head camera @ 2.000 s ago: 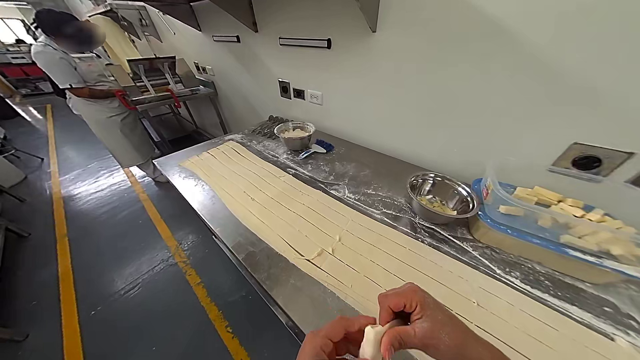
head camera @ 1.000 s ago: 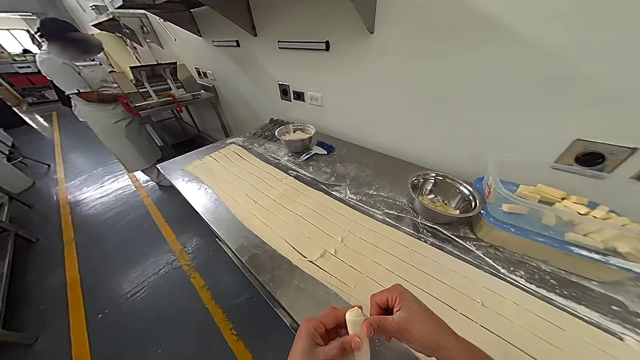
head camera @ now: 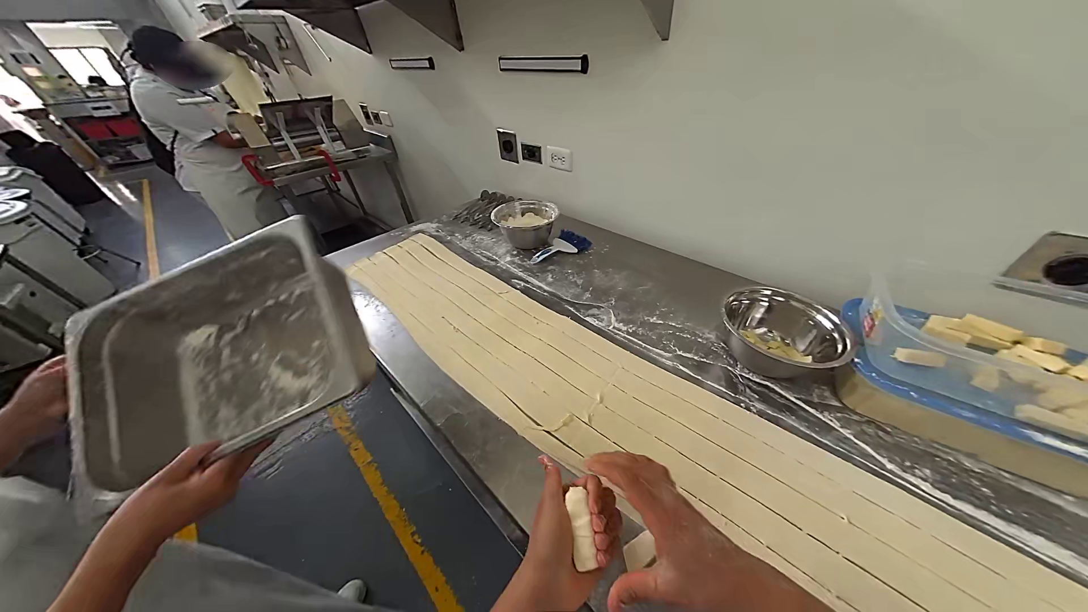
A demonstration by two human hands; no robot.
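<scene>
My left hand [head camera: 557,544] holds a dough-wrapped stick [head camera: 581,529] upright against its palm, low in the middle of the view. Just right of it, my right hand [head camera: 671,527] is spread with its fingers apart and nothing in its grasp. Beyond and beside both hands lies a long dough sheet [head camera: 544,374] cut into lengthwise strips, with a few crosswise cuts near its middle. A pale piece, partly hidden, shows between my hands at the table edge. On the right, a clear plastic container [head camera: 884,310] holds several pale yellow sticks [head camera: 990,331].
At left, another person's hands hold a floured metal pan [head camera: 212,357] beside the steel table [head camera: 463,438]. A steel bowl [head camera: 786,331] with yellow scraps, a smaller bowl [head camera: 525,225] and a blue-and-white brush [head camera: 563,245] stand along the wall side. A person [head camera: 200,136] stands by a machine.
A person's hands with a metal pan have come into view at left. My right hand has let go of the dough-wrapped stick and spread its fingers; my left hand keeps it.
</scene>
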